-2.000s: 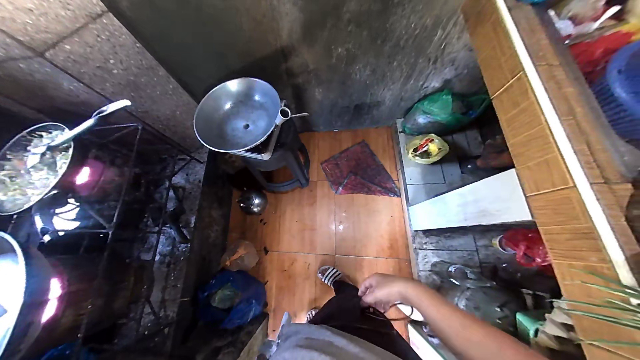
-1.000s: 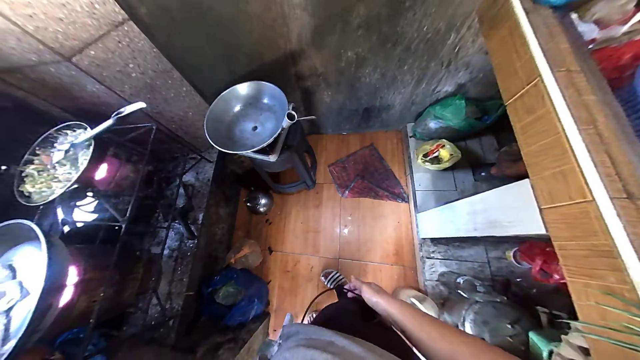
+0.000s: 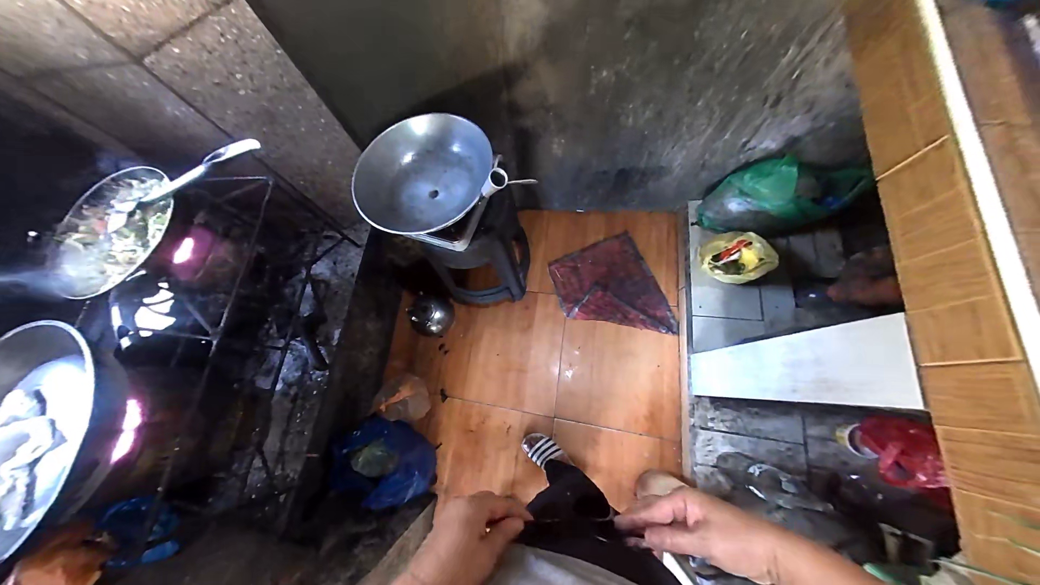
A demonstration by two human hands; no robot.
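Note:
At the bottom, my left hand [image 3: 479, 532] and my right hand [image 3: 691, 524] are in front of my waist, apart, each with thumb and fingers pinched. A thin dark cord or strap seems to run between them over the dark trousers [image 3: 569, 496]; what exactly they pinch is too small to tell. Far left, a pan of chopped vegetables [image 3: 118, 236] with a metal spatula [image 3: 203, 171] sits over a lit burner, and a larger pan [image 3: 49, 431] with pale pieces stands below it. Ahead, a wide metal wok [image 3: 422, 175] rests on a small stove on a dark plastic stool [image 3: 479, 268].
A dark red cloth [image 3: 613, 284] lies on the tiled floor, with a kettle [image 3: 431, 314] by the stool. Blue [image 3: 386, 463] and orange bags lie near the cooking counter. At right are a white slab [image 3: 812, 366], a green bag [image 3: 780, 195], a yellow bag [image 3: 739, 258] and a red bag [image 3: 902, 451].
My left hand has come into view at the bottom. My right hand, earlier near the middle of my waist, is now farther right, apart from the left.

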